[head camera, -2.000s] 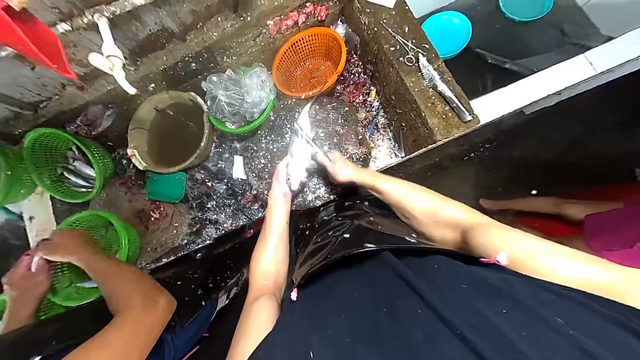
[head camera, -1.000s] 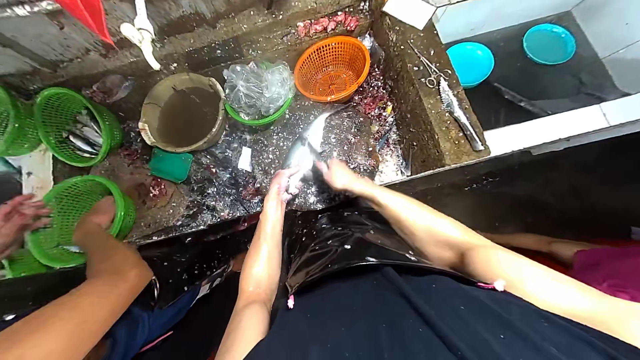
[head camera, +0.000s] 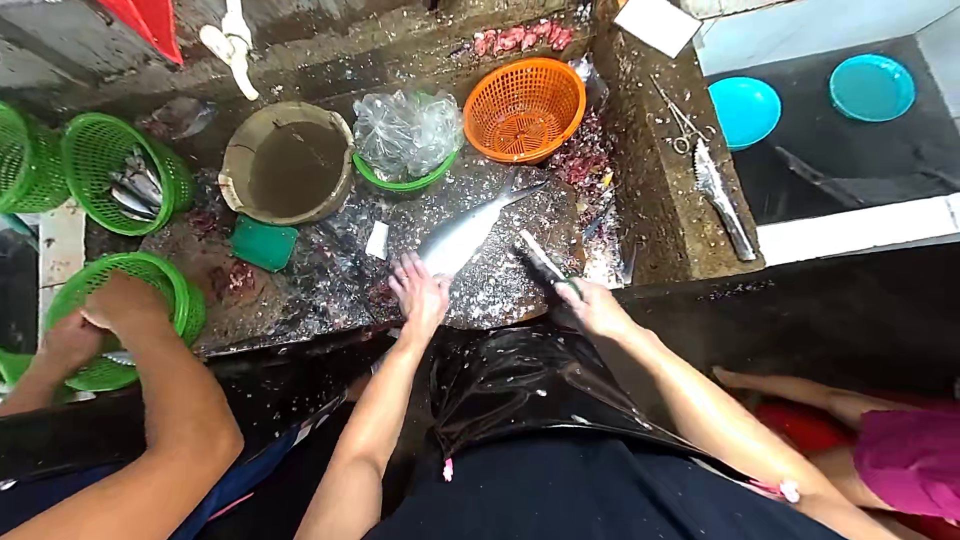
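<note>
A silvery fish (head camera: 463, 236) lies on the wet, scale-strewn slab (head camera: 495, 289), its forked tail toward the upper right. My left hand (head camera: 420, 295) rests on the fish's near end, fingers spread over it and pressing it to the slab; the head end is hidden under the hand. To the right of the fish, my right hand (head camera: 596, 306) grips the handle of a knife (head camera: 545, 257), whose pale blade points up and left, apart from the fish. Scissors (head camera: 681, 124) and a serrated metal tool (head camera: 720, 195) lie on the concrete ledge at the right.
Beyond the fish stand an orange basket (head camera: 525, 109), clear plastic bags (head camera: 407, 131) in a green basket and a bucket of murky water (head camera: 289, 165). A co-worker's hands (head camera: 97, 319) are in a green basket (head camera: 184, 289) at left. A raised ledge (head camera: 652, 217) borders the right side.
The knife and my right hand have moved right, away from the fish. The fish now lies flatter, more of its side showing, and my left hand is spread on it.
</note>
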